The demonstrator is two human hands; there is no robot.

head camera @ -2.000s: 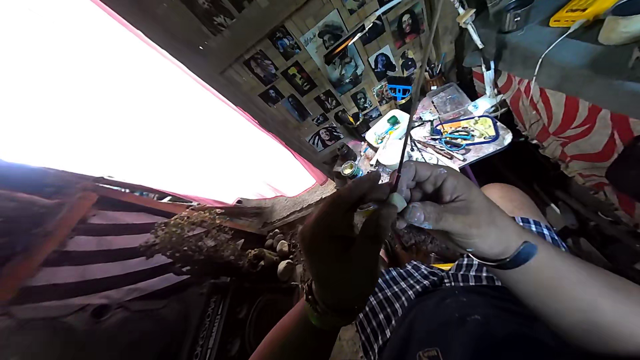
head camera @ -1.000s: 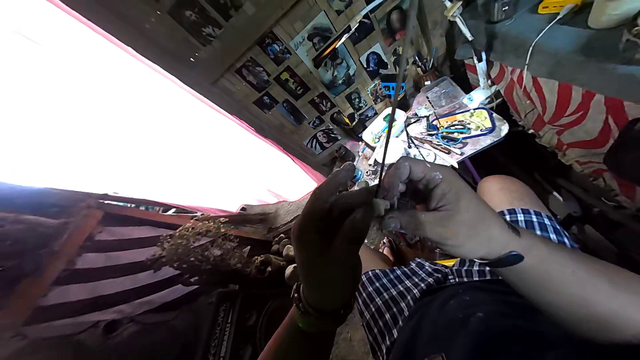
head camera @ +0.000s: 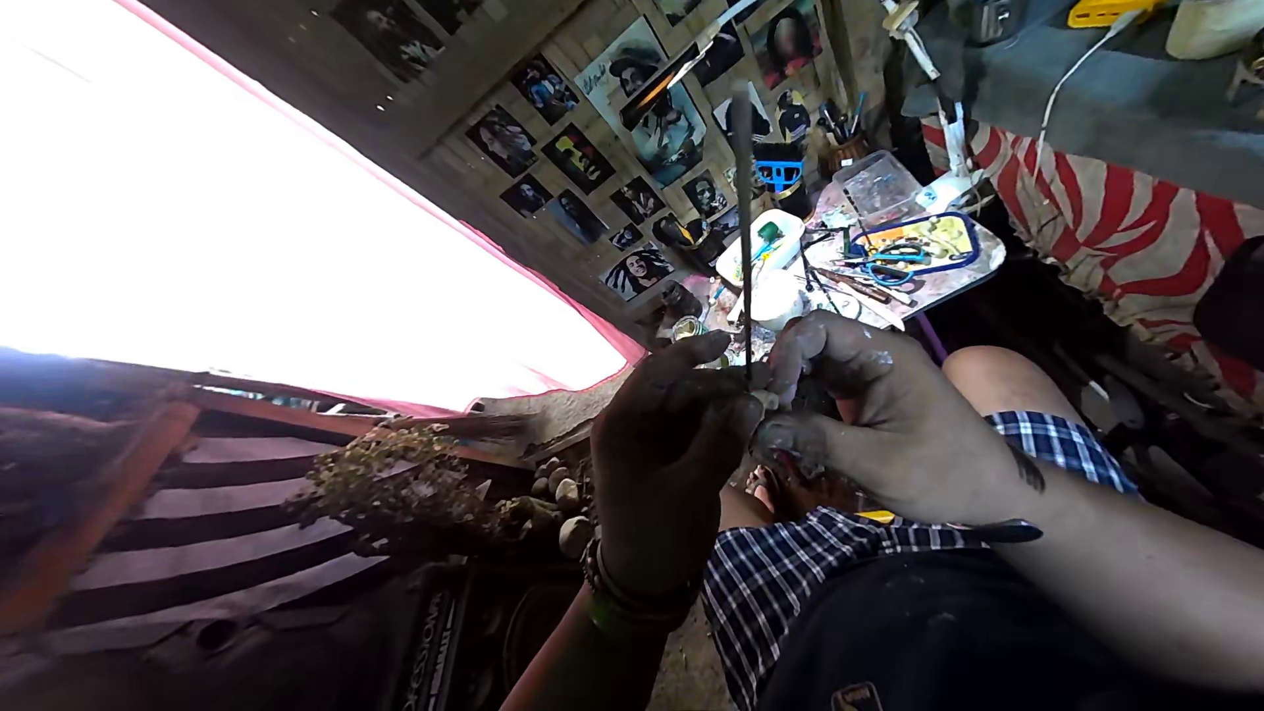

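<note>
Close together above my lap, both hands meet at a small pale piece (head camera: 766, 399). My left hand (head camera: 667, 444) is in shadow, its thumb and fingertips at the lower end of a long thin dark tool (head camera: 745, 217), perhaps a file, which stands nearly upright. My right hand (head camera: 869, 425), with whitish smears on its fingers, pinches the small pale piece between thumb and forefinger. The tool's tip meets the piece between the fingertips; the exact contact is hidden.
Beyond the hands stands a stained worktable (head camera: 933, 296) with blue-handled scissors (head camera: 897, 265), a white tray (head camera: 780, 232), a clear plastic box (head camera: 877, 188) and several thin tools. A lamp (head camera: 691, 59) reaches over it. Pictures cover the wall; a dried plant (head camera: 385, 484) and stones (head camera: 573, 533) lie left.
The long tool has gone from leaning to nearly upright. Both hands stay together at the small piece, the right hand's fingers slightly shifted around it.
</note>
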